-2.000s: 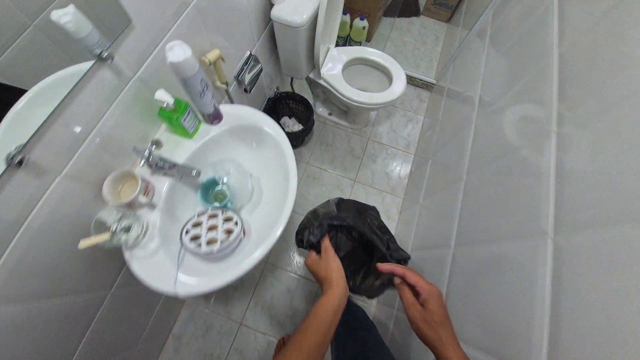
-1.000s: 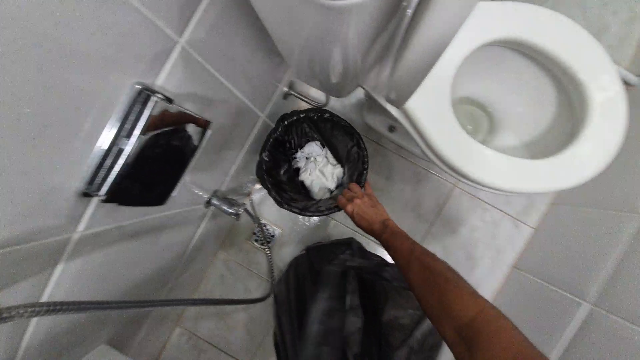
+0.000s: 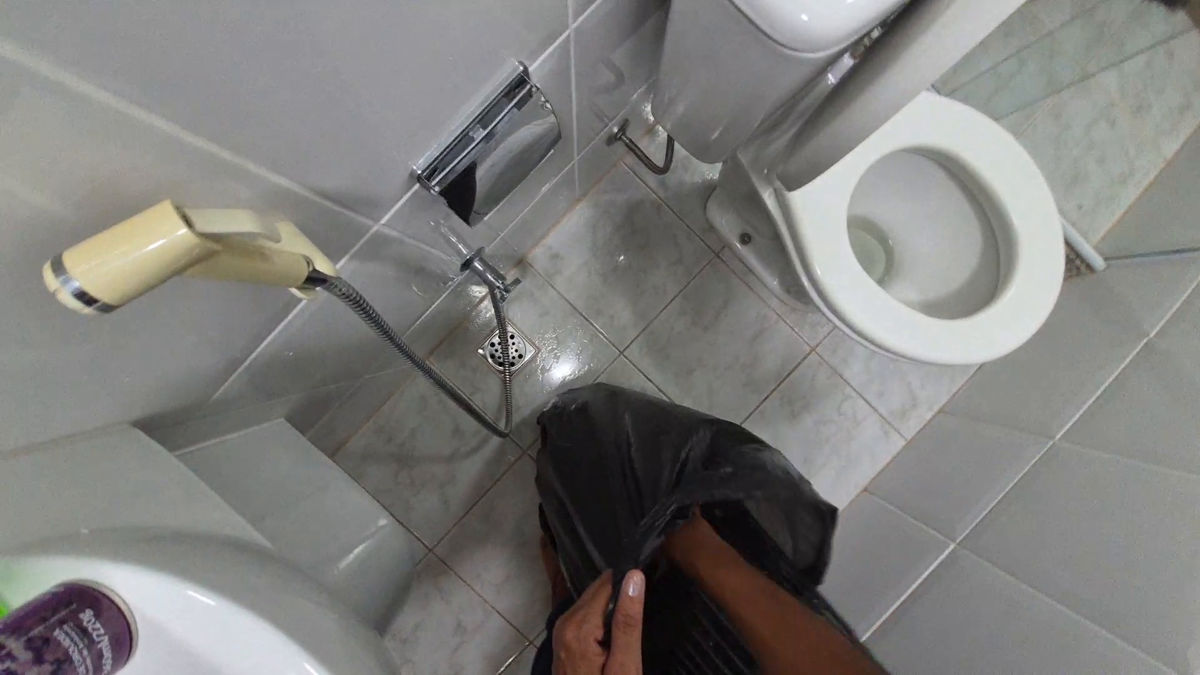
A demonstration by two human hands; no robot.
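Note:
Low in the middle of the head view, a black plastic bag is bunched over a dark ribbed bin. My left hand pinches the edge of the bag between thumb and fingers. My right hand reaches into the bag's mouth from the lower right; the wrist shows, but the fingers are hidden by the plastic, so what they hold cannot be seen.
A white toilet with its seat down stands at the upper right. A beige bidet sprayer hangs on the left wall, its hose looping over a floor drain. A sink and purple can are lower left.
The small black bin with white paper, touched by a hand beside the toilet one second ago, no longer stands there. Both hands are now at the bag. The view has shifted.

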